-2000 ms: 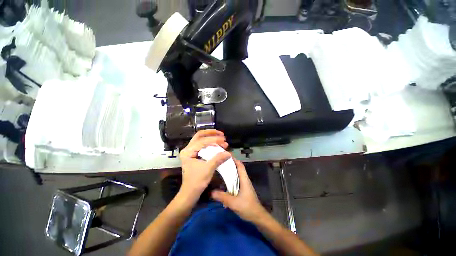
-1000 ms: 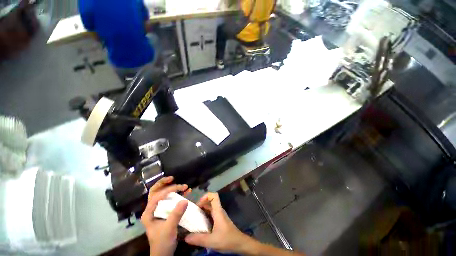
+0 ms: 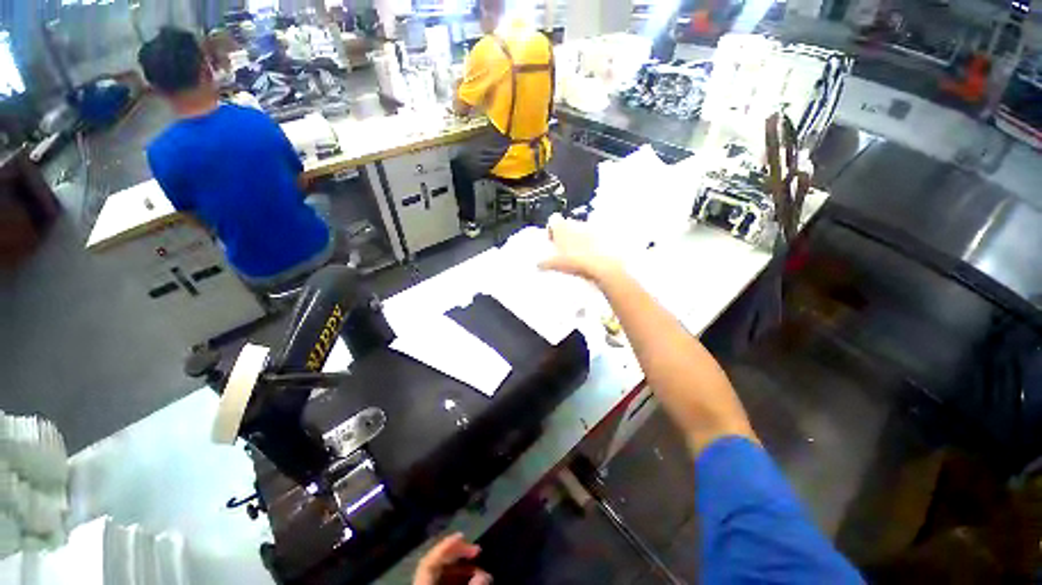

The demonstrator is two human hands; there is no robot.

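My right hand (image 3: 575, 251) is stretched out over the white cut pieces (image 3: 520, 274) beyond the black machine bed. Whether it holds any is lost in the glare. My left hand (image 3: 449, 560) is at the bottom edge, mostly cut off, with only some bent fingers showing. The black skiving machine (image 3: 411, 423) with gold lettering stands left of centre, and one white piece (image 3: 463, 352) lies on its bed.
White stacks (image 3: 126, 554) stand at the lower left. Another machine (image 3: 731, 206) stands at the table's far right end. A person in blue (image 3: 234, 183) and a person in yellow (image 3: 514, 97) sit at a bench beyond.
My hands have parted from the white stack they held together. My right arm has reached forward to the pile, and my left hand stays low. The view has tilted up, showing more workshop.
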